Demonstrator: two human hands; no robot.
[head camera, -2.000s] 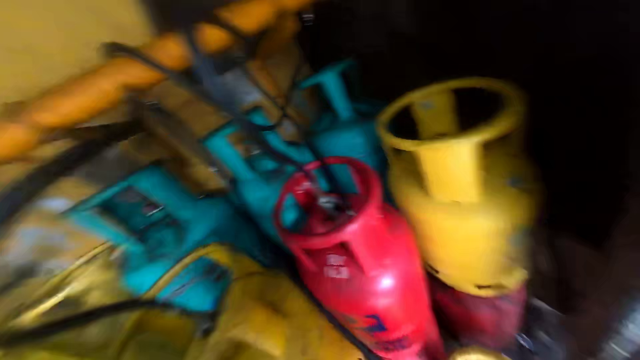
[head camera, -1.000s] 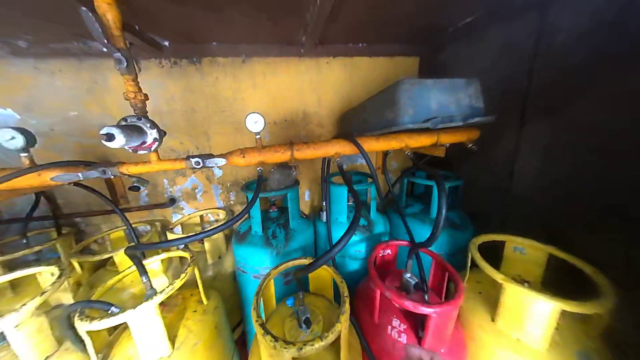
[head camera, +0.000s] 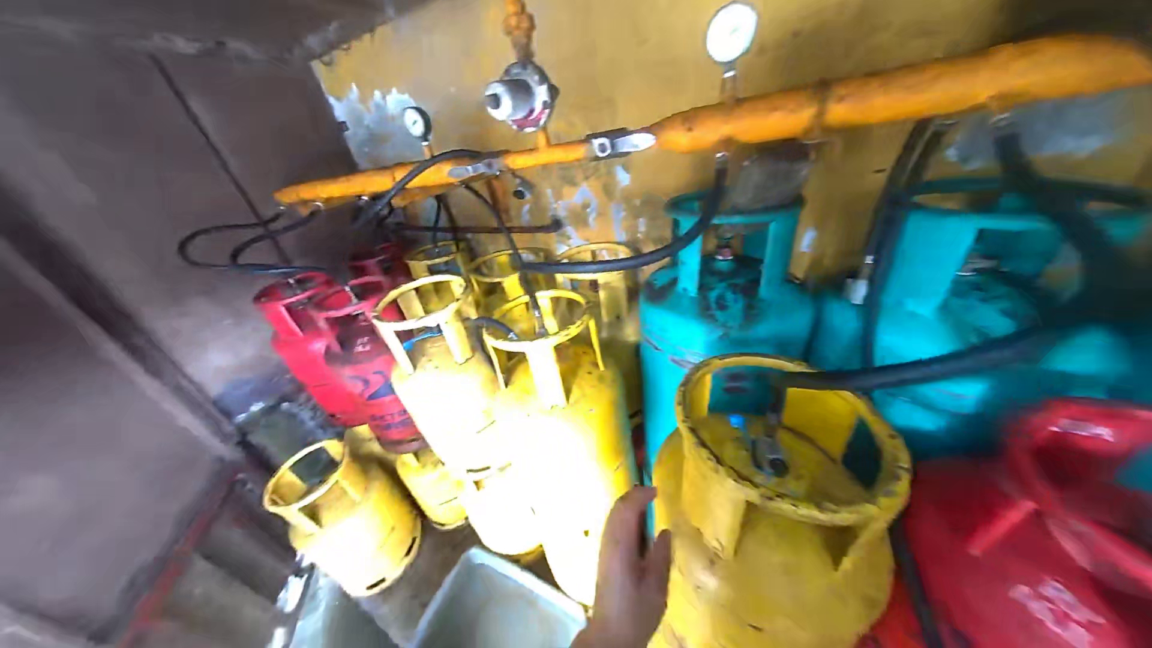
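My left hand (head camera: 630, 567) is at the bottom centre, fingers raised and apart, holding nothing. It is just left of the body of a yellow gas cylinder (head camera: 765, 576); whether they touch I cannot tell. Inside that cylinder's collar a valve fitting (head camera: 769, 454) joins a black hose (head camera: 936, 367). Brightly lit yellow cylinders (head camera: 567, 432) stand beyond the hand. A blurred red cylinder (head camera: 1035, 531) is at the right, with teal cylinders (head camera: 720, 315) behind. My right hand is not in view.
An orange pipe (head camera: 900, 94) runs along the yellow wall with a pressure gauge (head camera: 731, 32), a regulator (head camera: 522, 97) and a valve lever (head camera: 621, 144). Red cylinders (head camera: 360, 360) stand further left. Near the floor are a tipped yellow cylinder (head camera: 360, 522) and a grey tub (head camera: 499, 598).
The view has swung left, bringing the red cylinders and the grey tub into sight. My left hand has come into view beside the yellow cylinder.
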